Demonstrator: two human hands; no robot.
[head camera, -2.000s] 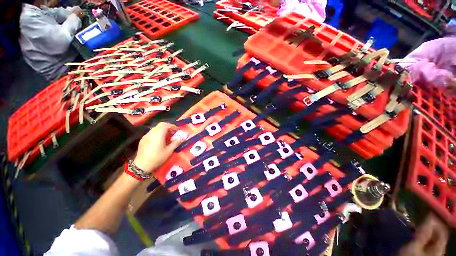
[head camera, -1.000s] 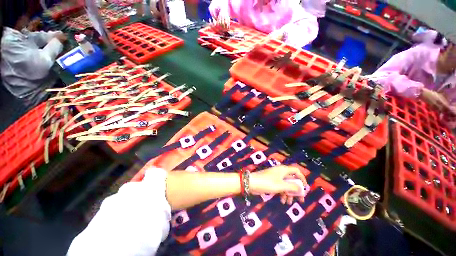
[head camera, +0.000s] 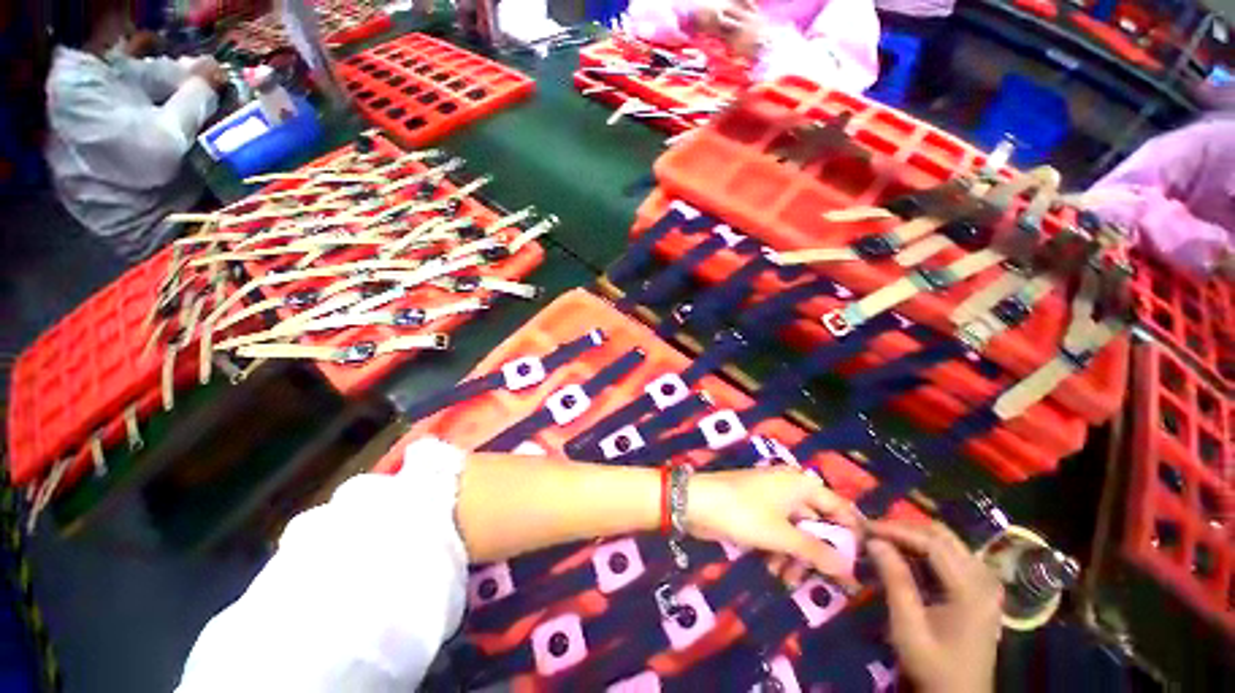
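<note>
The near orange-red tray (head camera: 553, 329) bears several watches with pale pink-white square pads, dark round centres and dark navy straps, laid diagonally. My left hand (head camera: 765, 512), with a bracelet at the wrist, reaches across the tray and holds a pale pink-white watch head (head camera: 832, 542) between its fingertips, over the tray's right part. My right hand (head camera: 941, 596) is at the lower right, its fingertips close together beside that watch head. Whether they grip its strap or anything else is too blurred to tell.
A yellowish ring-shaped container (head camera: 1024, 579) with shiny contents stands right of my right hand. Stacked red trays (head camera: 704, 156) with navy and tan straps stand beyond. Tan-strapped watches (head camera: 359, 291) lie on a tray at left. A red grid tray (head camera: 1181, 467) lies far right. Other workers sit around.
My left hand has moved from the near tray's left side across to its right part, with a pale watch head at its fingertips. My right hand has come up beside it.
</note>
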